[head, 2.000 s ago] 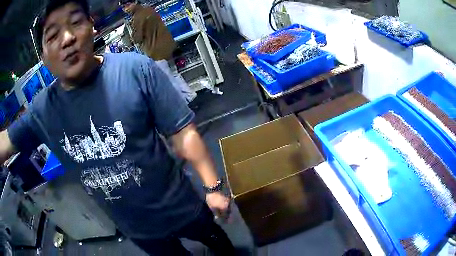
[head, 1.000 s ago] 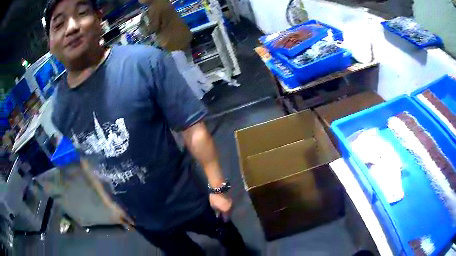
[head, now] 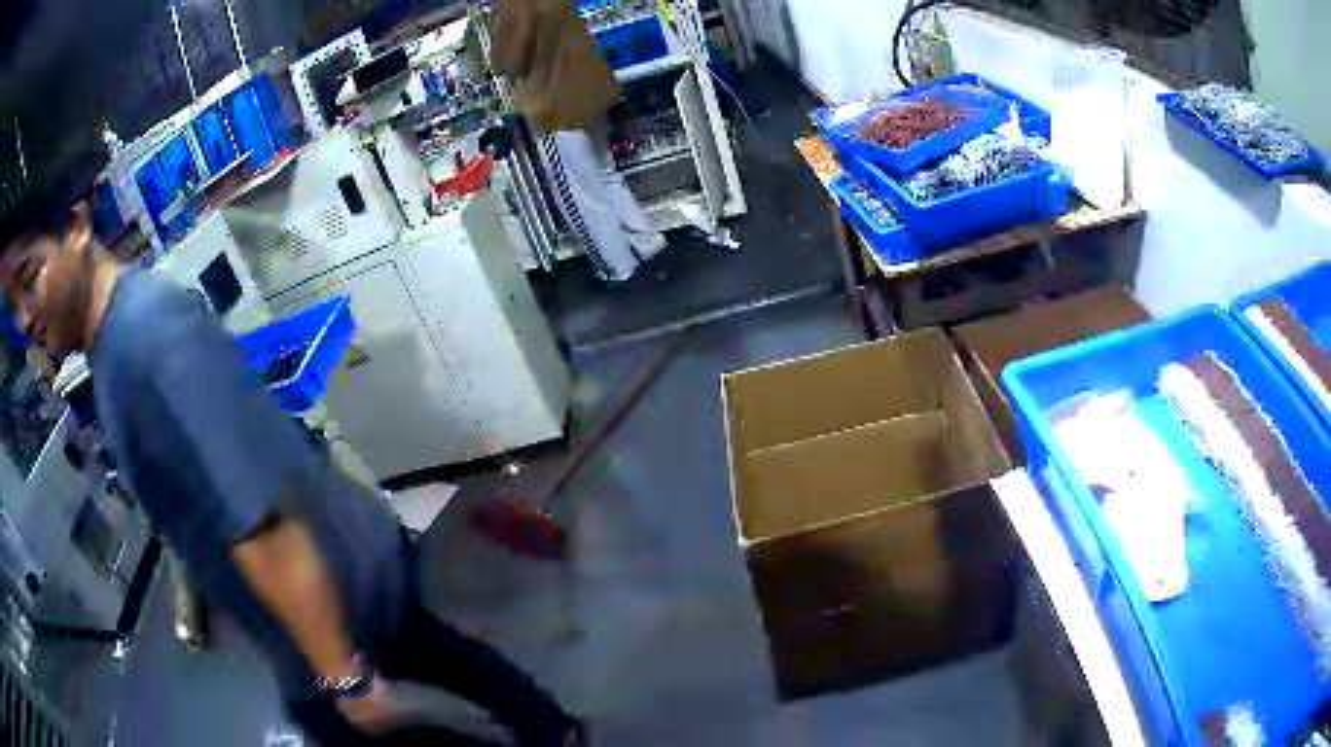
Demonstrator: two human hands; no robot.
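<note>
Neither of my hands shows in the head view. Nearest on my right is a large blue tray [head: 1077, 504]. A long row of brown-red wire leads [head: 1267, 464] with white ends lies along its right side. A crumpled white cloth or glove [head: 1143, 504] lies in its left part. A small bunch of leads [head: 1238, 730] shows at the tray's lower end, cut off by the picture's edge. A second blue tray [head: 1255, 301] with another row of leads is partly in view at the right edge.
An open cardboard box [head: 876, 584] stands on the floor left of the tray. Stacked blue trays [head: 956, 226] sit on a small table behind. A person [head: 241, 423] is at the left; another stands [head: 562, 88] farther back. A broom [head: 523, 525] lies between box and white machine [head: 423, 336].
The near person has turned and moved left, uncovering the white machine, a blue basket and the broom. The box and trays have shifted right in the view.
</note>
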